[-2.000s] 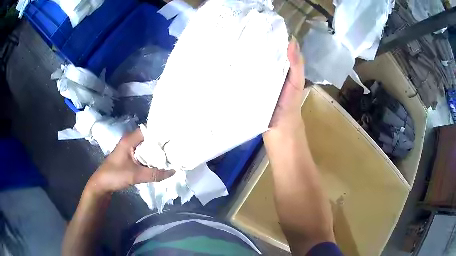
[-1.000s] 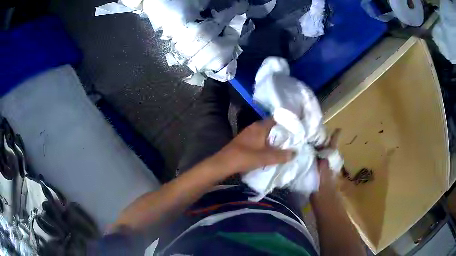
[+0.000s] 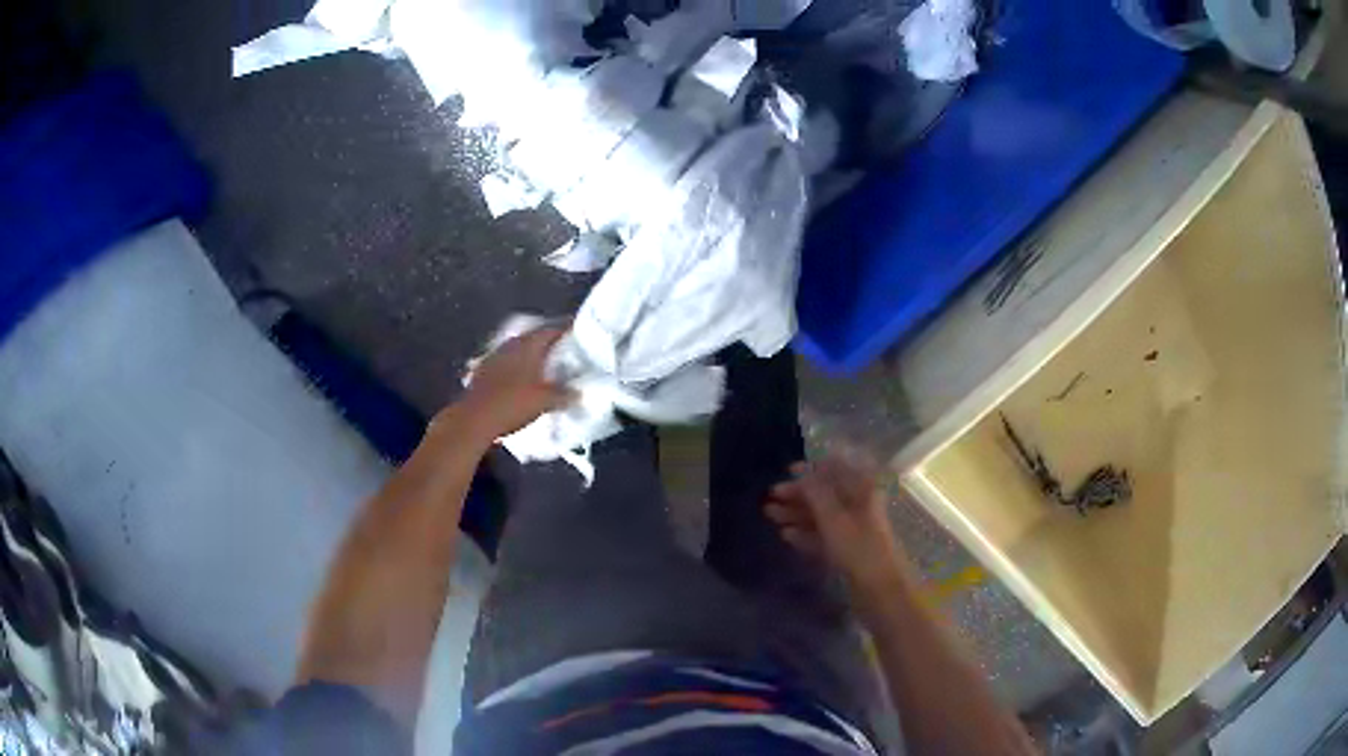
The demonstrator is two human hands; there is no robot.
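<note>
A white bundle (image 3: pixel 695 273) of gathered cut pieces hangs in front of my legs, its upper part against the heap of white pieces. My left hand (image 3: pixel 521 387) grips its bunched lower left end; part of the fingers is hidden by the cloth. My right hand (image 3: pixel 831 502) is to the right of the bundle and apart from it, slightly blurred, with fingers curled. Whether it holds anything small cannot be told.
More white pieces (image 3: pixel 569 126) are heaped at the top, by a blue crate (image 3: pixel 961 192). A tan box (image 3: pixel 1227 369) with dark scraps inside stands at right. A grey surface (image 3: pixel 192 473) and a blue object (image 3: pixel 89 192) are at left. Dark floor shows between.
The bundle has moved from between both hands up and left, towards the white heap. My right hand has let go and moved lower left; my left hand has moved left with the bundle's end.
</note>
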